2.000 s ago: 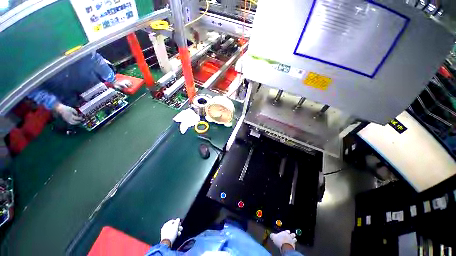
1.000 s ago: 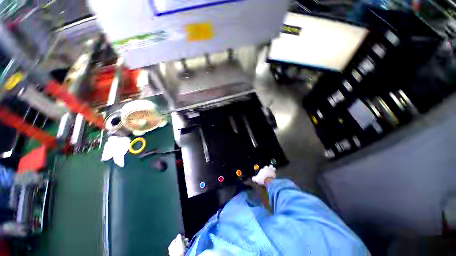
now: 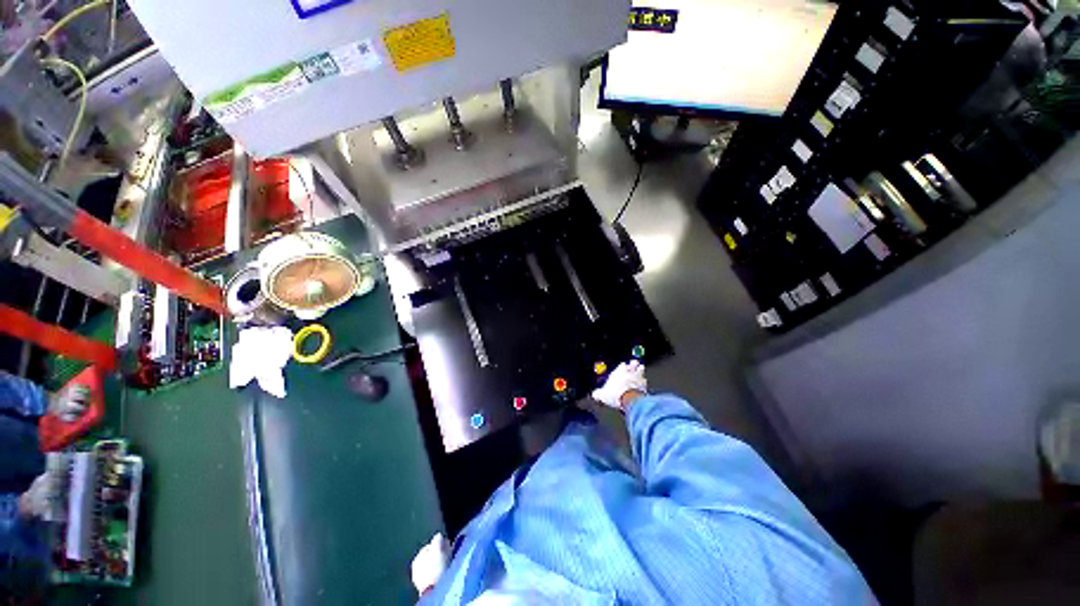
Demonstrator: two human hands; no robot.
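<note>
The test fixture has a black bed (image 3: 521, 314) with slots and no board on it, under a grey-white press head (image 3: 355, 71). A row of coloured push buttons (image 3: 560, 385) runs along its front edge. My right hand (image 3: 621, 385), in a white glove, is at the right end of the row, by the orange and green buttons. Whether a finger presses one cannot be told. My left hand (image 3: 431, 563), also gloved, is at the bottom beside the bench edge, partly hidden by my blue sleeve; its fingers are not clear.
On the green bench (image 3: 332, 497) are a yellow tape roll (image 3: 312, 345), white cloth (image 3: 261, 359), small fan (image 3: 310, 279) and black mouse (image 3: 368, 386). At left, another person's gloved hand is at a circuit board (image 3: 98, 513). A monitor (image 3: 722, 53) and black rack (image 3: 829, 178) stand right.
The view has swung right, bringing the rack and monitor further in. My right hand stays by the right-end buttons, and my left hand stays low by the bench edge. The bed remains without a board.
</note>
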